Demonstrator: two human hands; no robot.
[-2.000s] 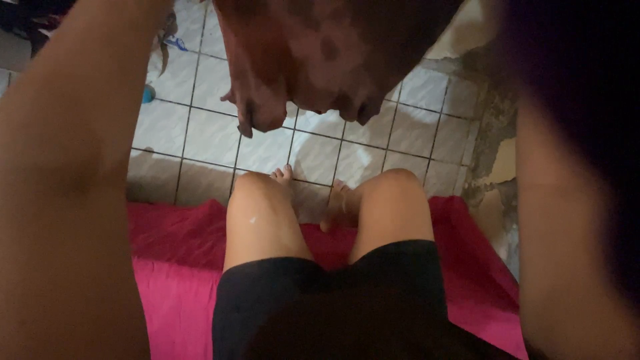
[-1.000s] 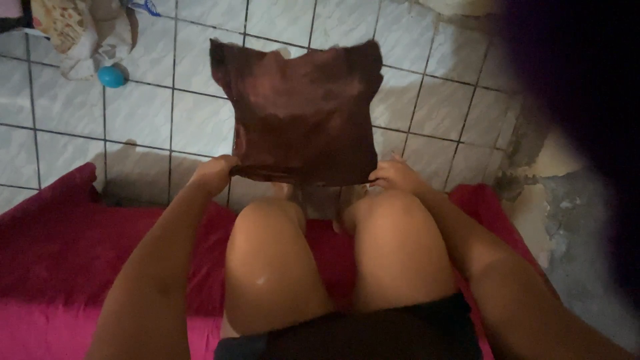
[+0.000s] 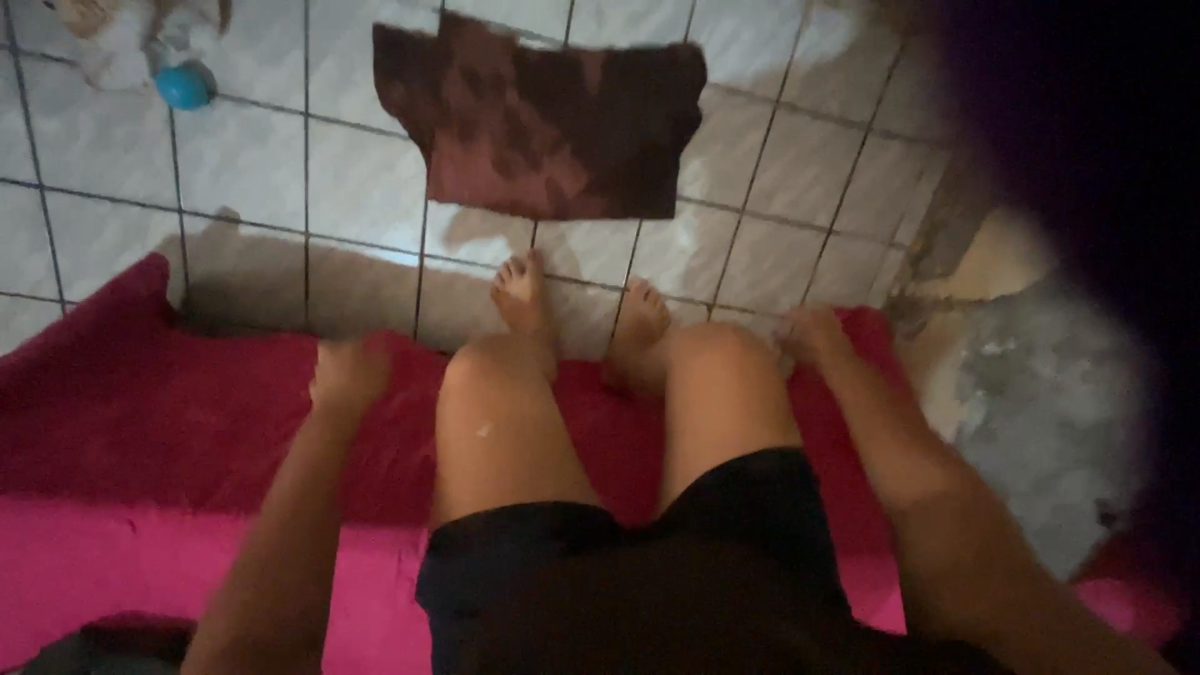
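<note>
A dark reddish-brown garment with blotchy patches, apparently a shirt (image 3: pixel 553 131), is spread out beyond my feet, over the tiled floor. My left hand (image 3: pixel 349 377) is over the red cloth beside my left knee, its fingers curled and blurred, with nothing visible in it. Past my right knee, my right hand (image 3: pixel 811 336) is near the edge of the red cloth; it is blurred, and I cannot make out its fingers well. Neither hand touches the garment.
I sit on a seat covered with red and pink cloth (image 3: pixel 234 431). My bare feet are on the floor tiles (image 3: pixel 361 178). A blue ball (image 3: pixel 184 86) lies at the upper left beside a pale, unclear thing. Rough, worn flooring (image 3: pixel 1031 422) is at the right.
One second ago both hands held the garment by its near corners; now they have let go and moved apart, back toward the seat. The garment is farther from my knees.
</note>
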